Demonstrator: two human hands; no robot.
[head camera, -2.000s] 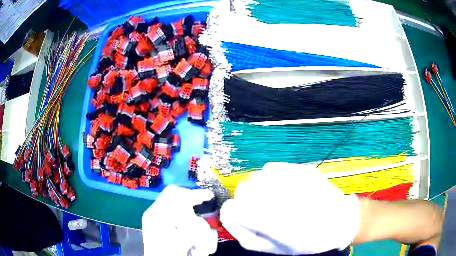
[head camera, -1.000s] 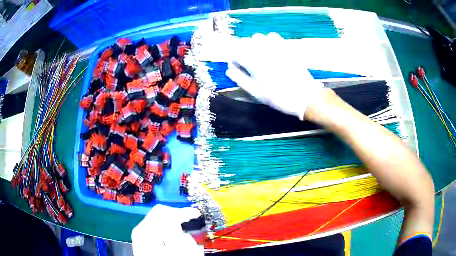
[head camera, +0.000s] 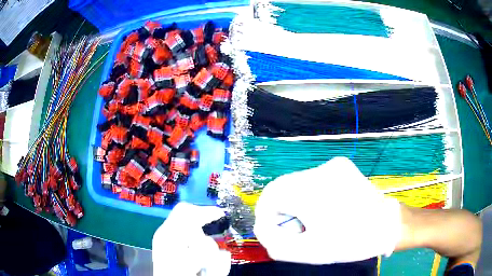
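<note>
My gloved left hand (head camera: 191, 242) is at the bottom centre, closed around a red-and-black connector housing (head camera: 217, 226). My gloved right hand (head camera: 326, 213) is just right of it, over the yellow and red wires. It holds a blue wire (head camera: 356, 108), which runs up across the green and black wires. The right fingertips and the wire's tip are hidden by the glove. Yellow and red wires show beside the held housing. Rows of green wires (head camera: 345, 153), black wires (head camera: 345, 110) and blue wires (head camera: 307, 69) lie in the white wire tray (head camera: 456, 156).
The blue parts bin (head camera: 202, 186) of loose housings is left of the wire tray. A bundle of finished harnesses (head camera: 56, 183) lies at the far left. Two pigtails (head camera: 469, 89) lie at the right. A blue crate (head camera: 124, 11) stands at the far edge.
My right hand has come back from the blue and white wire area to beside my left hand, bringing a blue wire. My left hand still holds the housing; the view has shifted slightly.
</note>
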